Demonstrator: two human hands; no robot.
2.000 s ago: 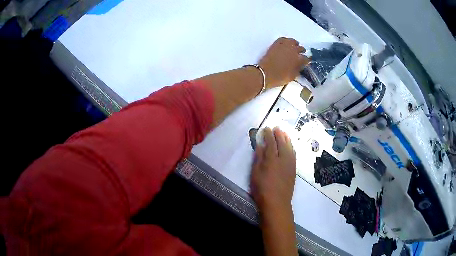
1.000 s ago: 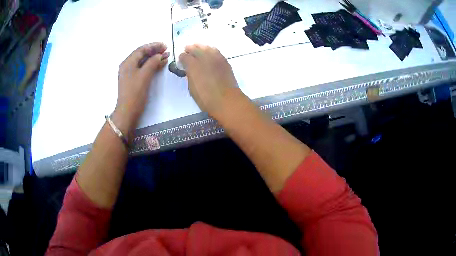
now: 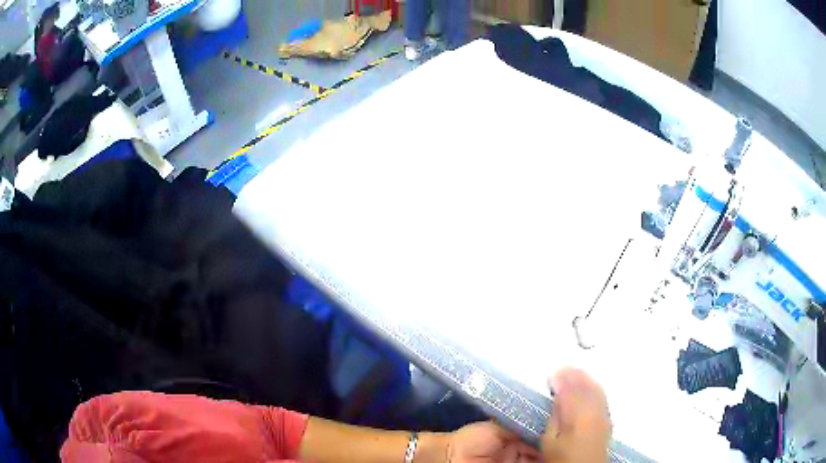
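Observation:
My left hand [image 3: 489, 443], with a bracelet at the wrist, is low at the table's front edge, fingers curled and partly hidden. My right hand [image 3: 580, 416] is blurred just right of it, over the edge ruler [image 3: 426, 348]. I cannot tell if either hand holds anything. A fanned pile of black labels [image 3: 709, 366] lies on the white machine table [image 3: 435, 208], right of the needle area. A second label pile [image 3: 752, 423] lies nearer the front. The white JACK sewing machine [image 3: 770, 280] stands at the right.
A large heap of black cloth [image 3: 136, 289] fills the left, beside the table. More black cloth [image 3: 580, 77] lies along the table's far edge. Brown paper or cloth [image 3: 335, 38] lies on the floor. A person's legs [image 3: 435, 23] show behind the table. Another blue-edged table [image 3: 149, 41] stands far left.
The view has swung left and up, showing the floor and black heap. Both hands have moved from beside the needle area to the table's front edge.

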